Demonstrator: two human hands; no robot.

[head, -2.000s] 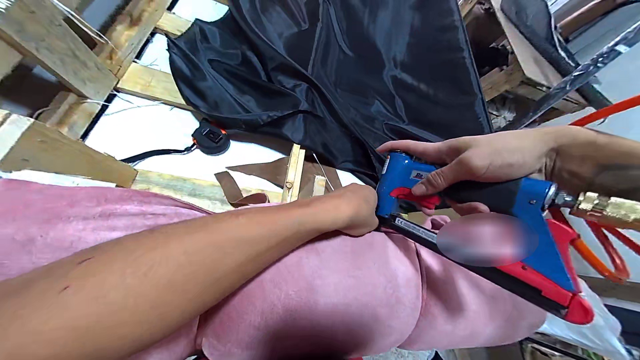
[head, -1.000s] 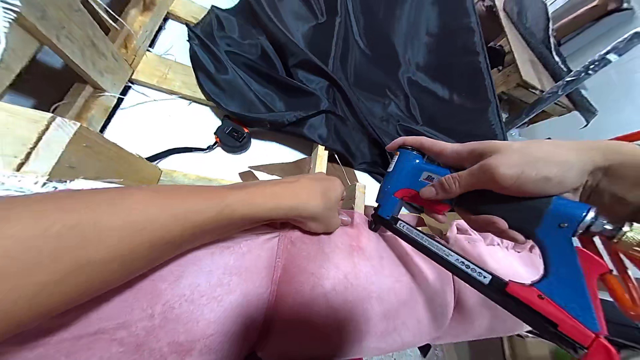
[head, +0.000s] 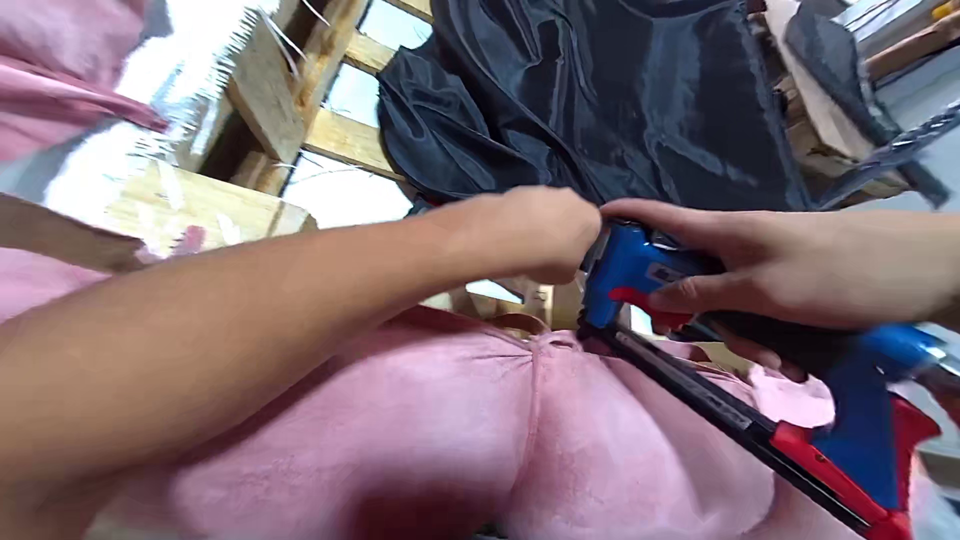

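My right hand (head: 720, 262) holds a blue and red pneumatic staple gun (head: 622, 277) by its black grip, a finger at the red trigger. The gun's nose rests at the upper edge of pink upholstery fabric (head: 450, 420), just right of a vertical seam where the fabric is gathered. My left hand (head: 551, 229) is closed in a fist above that edge, left of the gun's head and close to my right thumb. Whether its fingers grip anything is hidden. Black lining cloth (head: 600, 105) hangs behind both hands.
A wooden frame (head: 349, 139) with crossing slats stands at the upper left. A frayed white fabric edge (head: 169, 82) and more pink fabric (head: 60, 75) lie beside it. Wood pieces and a dark plastic-wrapped strip (head: 900, 150) are at the upper right.
My left hand has lifted off the pink fabric's edge, where it was pressing a second ago. The gun's nose is still at that edge. The view has shifted left.
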